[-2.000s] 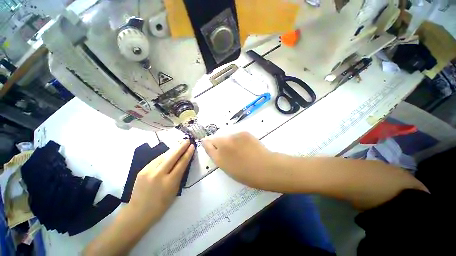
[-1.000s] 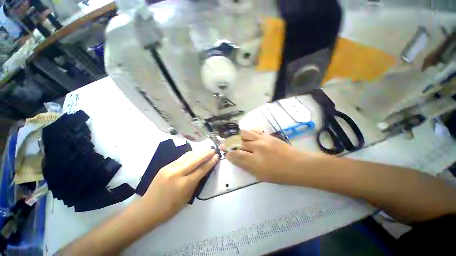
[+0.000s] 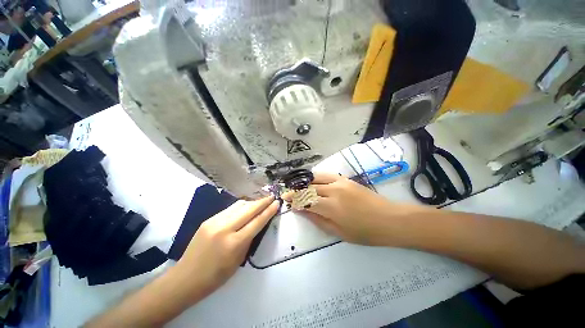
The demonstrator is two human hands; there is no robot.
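Note:
A black fabric piece (image 3: 203, 214) lies partly under my left hand (image 3: 221, 242), and its edge shows again beside the palm. My left fingertips press it flat at the presser foot (image 3: 276, 192). My right hand (image 3: 349, 206) is at the right of the foot, its fingertips partly hidden behind the beige-yellow block (image 3: 304, 197). Whether my right fingers touch the fabric is hidden. The off-white sewing machine head (image 3: 244, 83) stands over both hands. A fanned pile of black pieces (image 3: 90, 218) lies at the left.
Blue-handled snips (image 3: 390, 171) and black shears (image 3: 442, 173) lie right of my right hand. A black strap with a clear pouch (image 3: 418, 106) hangs on the machine over orange-yellow cloth (image 3: 484, 86). A printed ruler (image 3: 359, 296) runs along the table's front edge. A person is at the far upper left.
The view has moved closer to the machine head, which now fills more of the picture. My right hand has shifted from in front of the foot to beside the block. My left hand stays on the fabric.

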